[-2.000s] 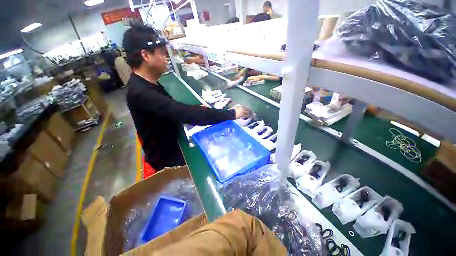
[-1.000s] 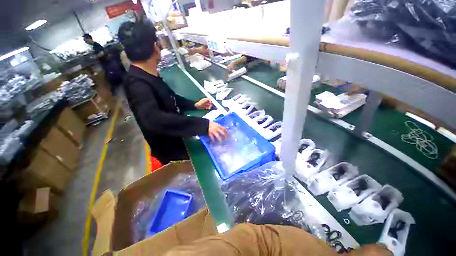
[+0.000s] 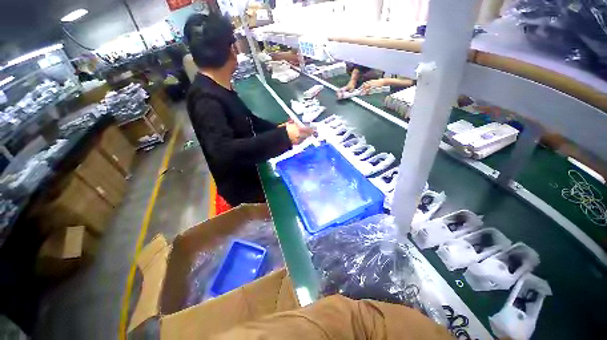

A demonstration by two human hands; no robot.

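White wrapped units (image 3: 502,269) stand in a row on the green belt, with dark coiled cables in their hollows. The nearest unit (image 3: 522,309) is at the lower right. Loose black cables (image 3: 456,321) lie on the whitish surface at the bottom edge. A clear poly bag with dark contents (image 3: 363,262) lies left of them. My tan sleeve (image 3: 346,322) crosses the bottom of the picture, in front of the bag. Neither of my hands shows; both are outside the picture.
A grey post (image 3: 432,113) rises between bag and belt. A blue tote (image 3: 329,186) lies left of it, beside a person in black (image 3: 226,133). A carton (image 3: 226,309) holding a blue tray (image 3: 239,267) is at lower left. White boxes (image 3: 482,138) and pale cord (image 3: 584,197) lie across the belt.
A hand seen at the nearest unit one second ago is out of the picture. The view has shifted, moving the scene right. The neighbour's hand has left the blue tote.
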